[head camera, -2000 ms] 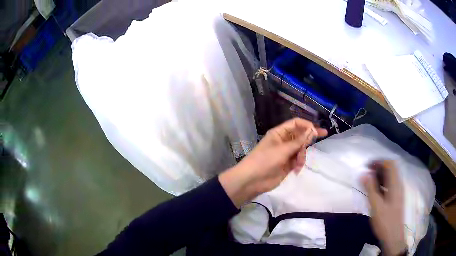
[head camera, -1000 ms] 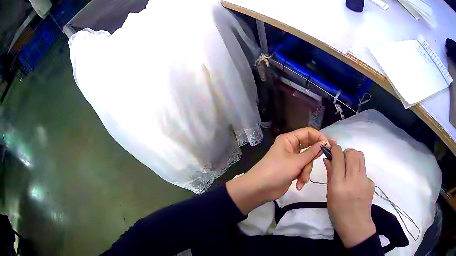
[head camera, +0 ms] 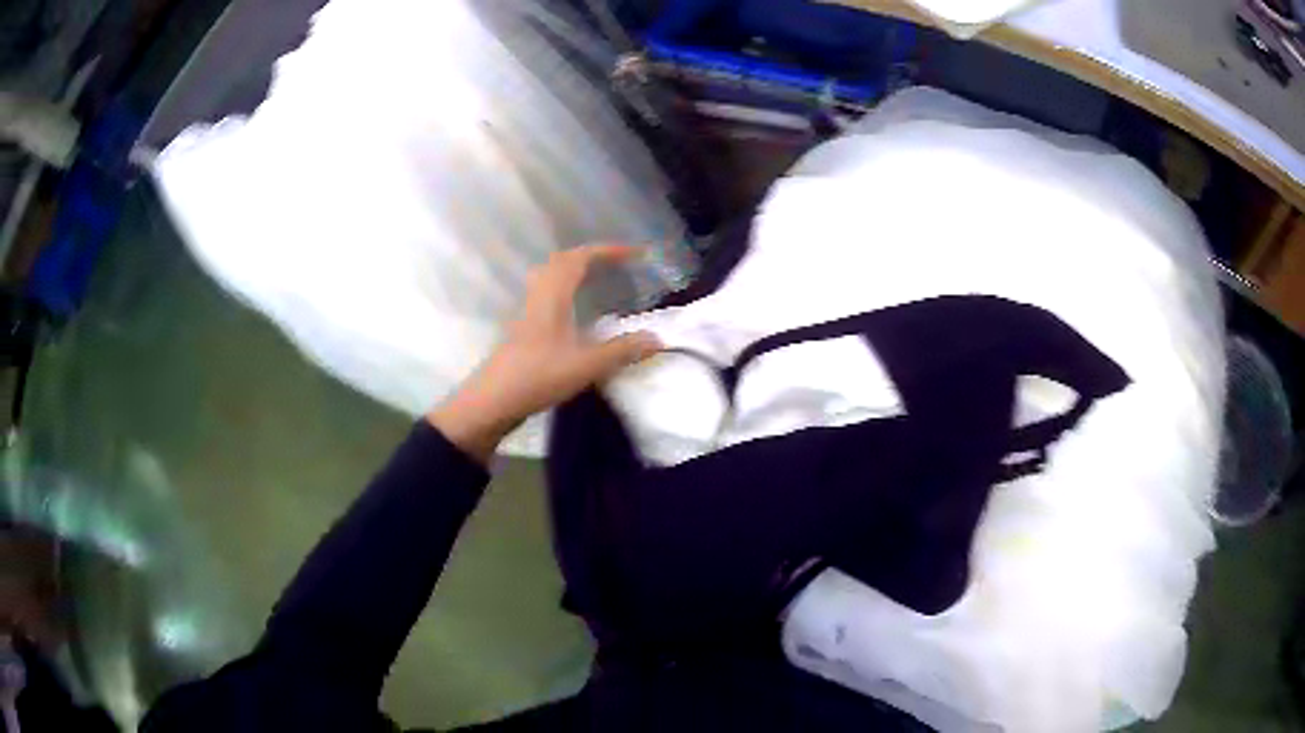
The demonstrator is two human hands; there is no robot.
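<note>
The dark purple garment [head camera: 802, 501] lies spread over the lap on a puffy white cloth [head camera: 988, 201]. Its white cups [head camera: 673, 404] show inside the dark edging, and narrow dark straps [head camera: 1052, 427] show at its right end. My left hand [head camera: 551, 344] is over the garment's left edge, thumb and fingers apart, with nothing seen in it. My right hand is not in view. No needle or thread can be made out.
A white lace-edged gown [head camera: 387, 186] hangs at the left over the green floor [head camera: 258, 473]. The wood-edged table [head camera: 1102, 79] runs along the upper right, with a grey mat and a dark metal object on it. A blue bin [head camera: 773, 50] is below the table.
My two hands were together pinching a small item and a dark tool; now they are apart. My left hand has moved left and opened. My right hand has left the picture. The view has shifted.
</note>
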